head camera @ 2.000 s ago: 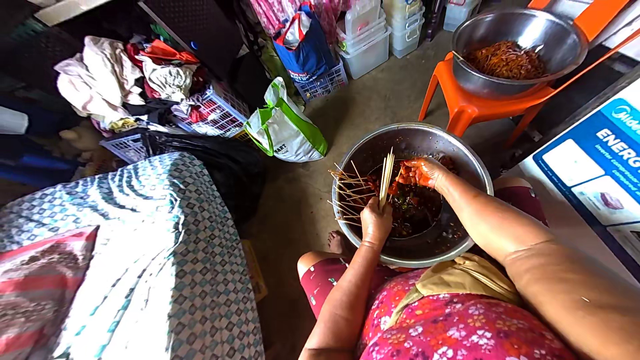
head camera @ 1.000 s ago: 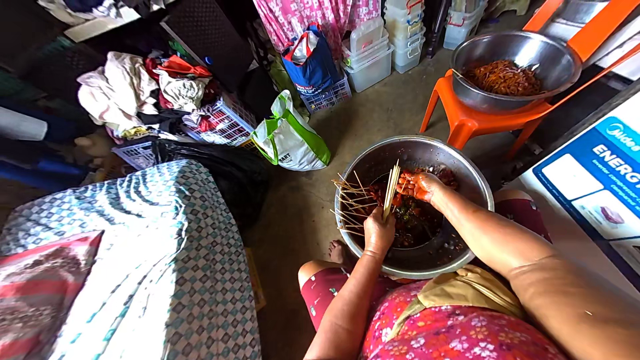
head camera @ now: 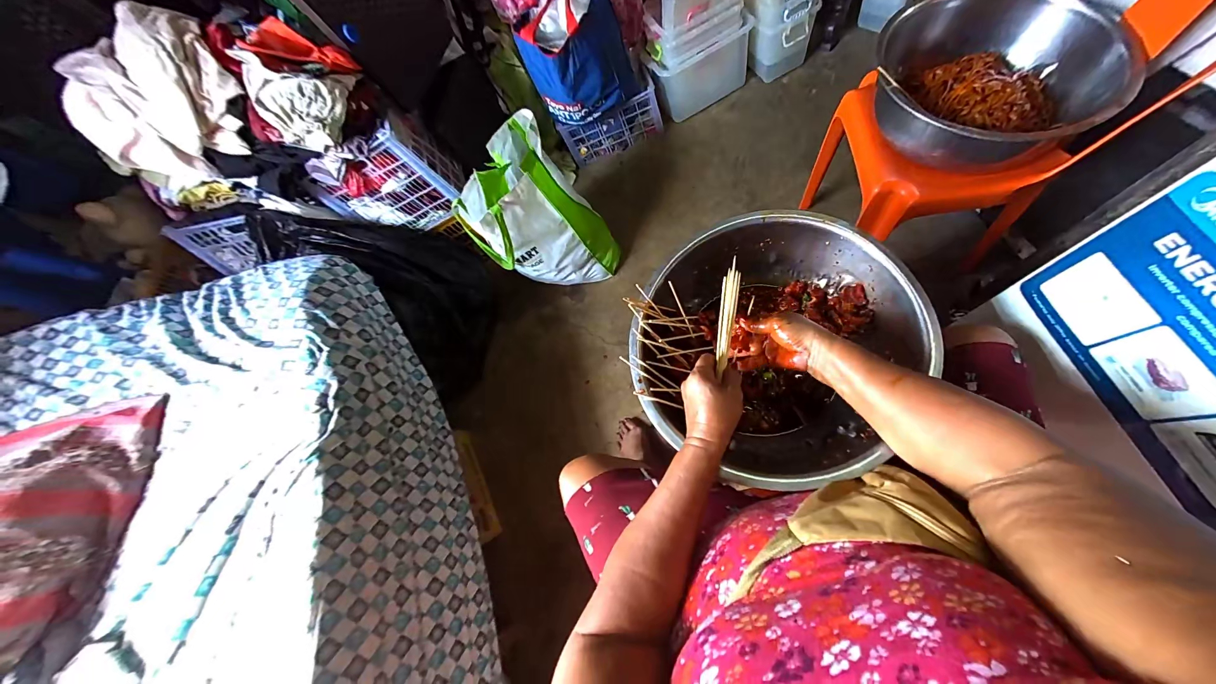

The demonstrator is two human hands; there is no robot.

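A large stainless steel basin (head camera: 907, 285) sits between my knees, with dark red marinade and pieces of marinated meat (head camera: 841, 306) inside. My left hand (head camera: 712, 394) grips an upright bundle of bamboo skewers (head camera: 728, 309) over the basin's near left part. Just right of the bundle, my right hand (head camera: 784, 342), coated in red sauce, has its fingers on a piece of meat close to the skewers. Several loaded skewers (head camera: 665, 366) lean on the basin's left rim, their bare ends sticking out and their meat ends partly hidden by my left hand and the bundle.
An orange plastic chair (head camera: 888, 185) at the upper right holds another metal basin (head camera: 1007, 152) with shredded orange food. A green and white bag (head camera: 546, 218) stands on the floor, left of the basin. A bed with a checked sheet (head camera: 399, 475) fills the lower left. A printed carton (head camera: 1092, 351) is at the right.
The view has shifted a little. My left hand still grips the skewer bundle, and my right hand stays beside it over the basin.
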